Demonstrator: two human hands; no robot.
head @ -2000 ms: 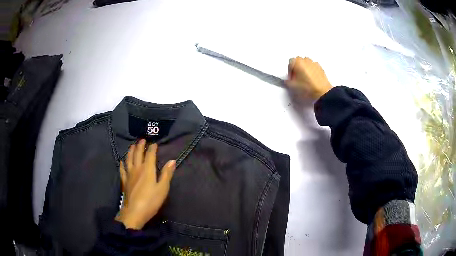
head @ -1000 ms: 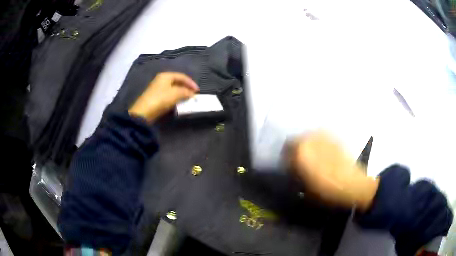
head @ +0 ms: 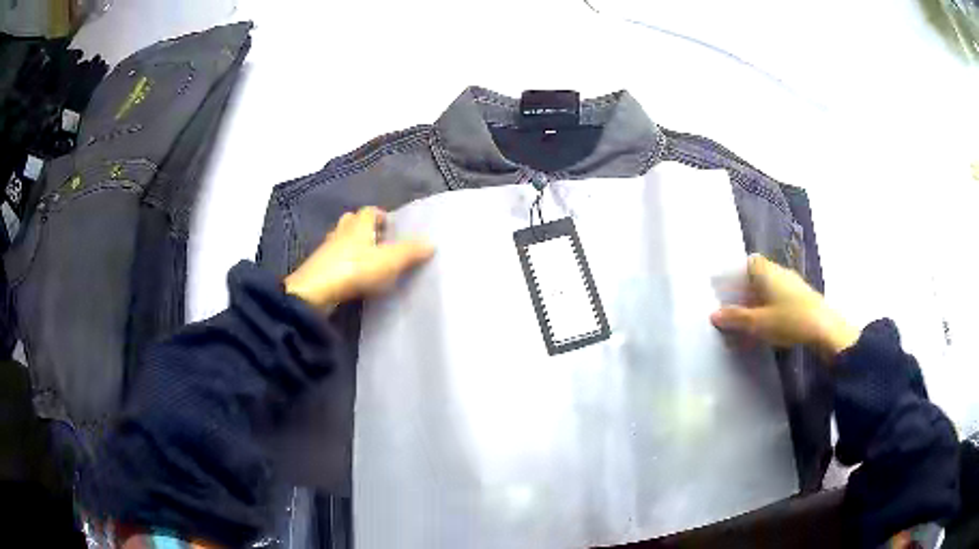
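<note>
A dark grey denim shirt (head: 354,172) lies on the table with its collar at the top. A white translucent tissue sheet (head: 462,365) covers much of its front below the collar. A black-edged hang tag (head: 563,287) hangs by a loop from the collar and lies on top of the sheet. My left hand (head: 360,260) is at the sheet's upper left edge, fingers apart, and seems to rest on it. My right hand (head: 782,308) holds the sheet's right edge between thumb and fingers.
A stack of unpacked grey garments (head: 118,204) lies at the left edge of the white table (head: 354,64). Dark material with pale tags (head: 32,168) is beyond it. Clear plastic (head: 955,32) shows at the top right corner.
The white sheet, before in my blurred right hand, now lies over the shirt. My left hand has left the white tag, which now lies on the sheet. The view has shifted.
</note>
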